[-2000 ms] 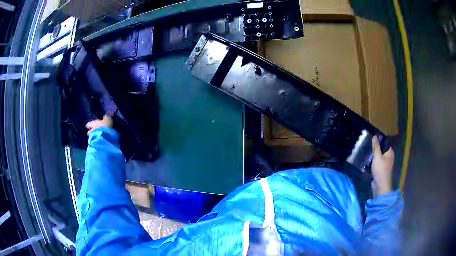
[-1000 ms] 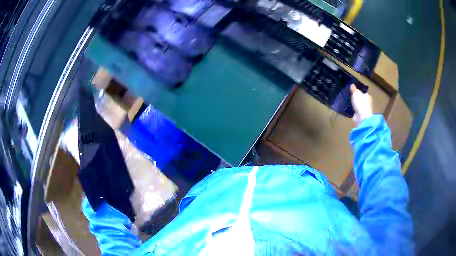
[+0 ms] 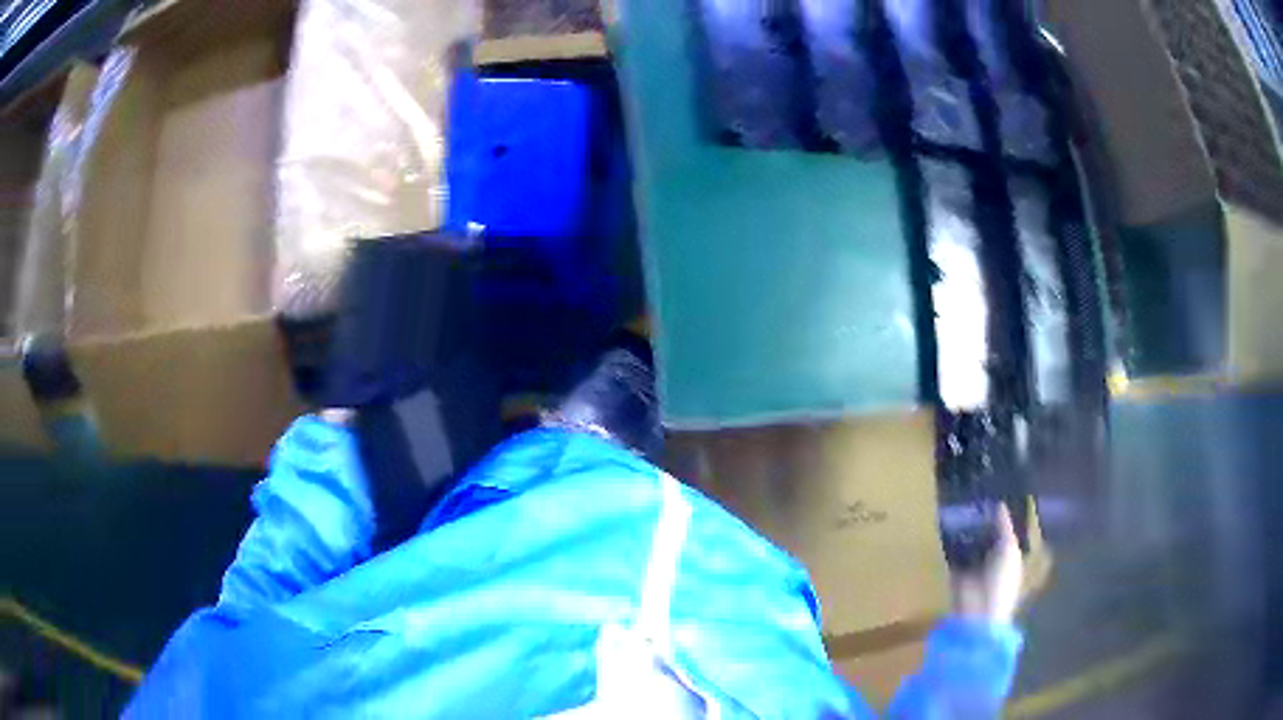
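Observation:
Several long black plastic housings point(image 3: 961, 303) with shiny grey inner areas lie side by side on the green-topped bench point(image 3: 788, 267). My right hand point(image 3: 1002, 570) is at the near end of one and grips its edge. My left hand point(image 3: 338, 416) is mostly hidden; a small part shows beside another dark housing point(image 3: 408, 317), which it holds off the bench at my left. That housing is blurred.
Open brown cartons point(image 3: 211, 183) stand at the left, with a clear crinkled plastic wrap point(image 3: 359, 155) beside them. A blue bin point(image 3: 521, 155) is left of the bench. A brown carton point(image 3: 809, 513) is at the bench's near edge.
The view has turned left. The right-hand housing has come down beside others on the bench. My left hand has carried its housing off the bench, towards the cartons and blue bin.

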